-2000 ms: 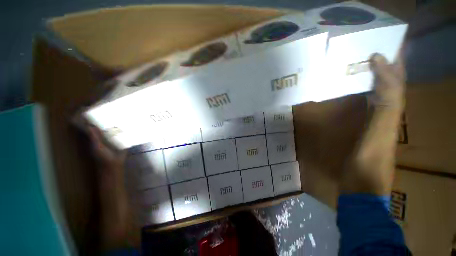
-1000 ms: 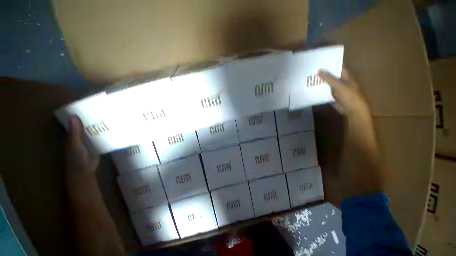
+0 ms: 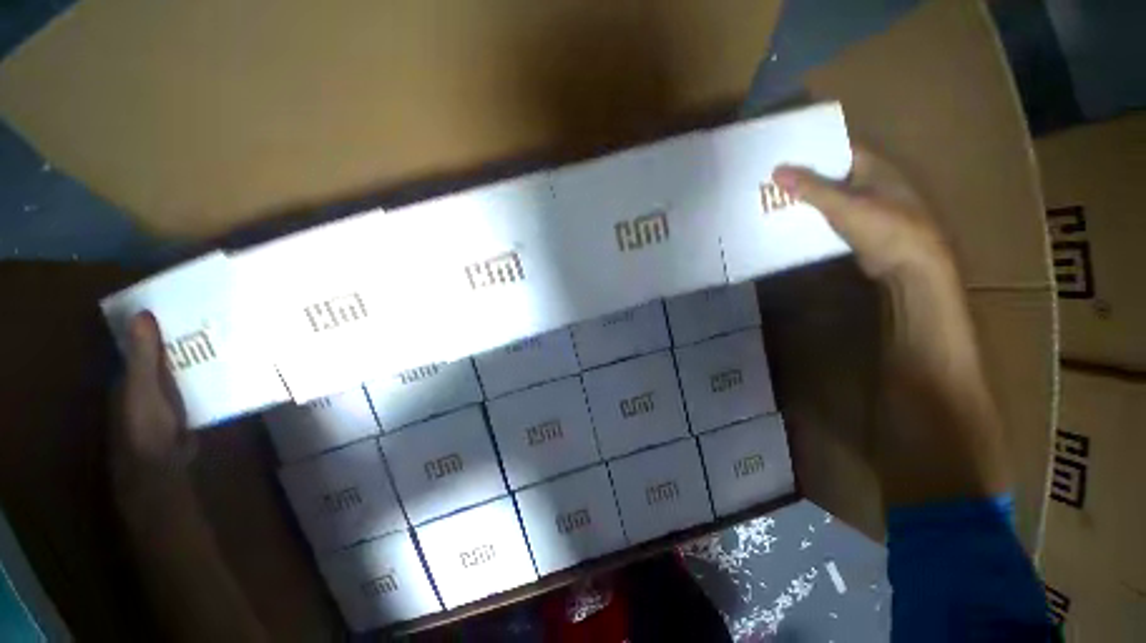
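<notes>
A row of several white retail boxes (image 3: pixel 494 266) with dark logos on their lids is held level between my hands, tilted slightly up to the right. My left hand (image 3: pixel 153 389) presses the left end, its thumb on the lid. My right hand (image 3: pixel 867 214) grips the right end, its thumb on the last lid. The row is over the far part of a brown shipping carton (image 3: pixel 829 415). Below and nearer, more white boxes (image 3: pixel 544 433) stand in a grid inside the carton. The row hides the carton's far part.
A carton flap (image 3: pixel 314 101) stands open at the far side, another (image 3: pixel 943 151) at the right. Brown cartons with dark print (image 3: pixel 1106 465) stand at the right. White scraps (image 3: pixel 773 565) lie on the grey floor. A red item (image 3: pixel 588 609) shows at the bottom edge.
The row of boxes has come down from a raised, tilted position to over the carton, its lids now facing me. The view has shifted, and the far flap shows more.
</notes>
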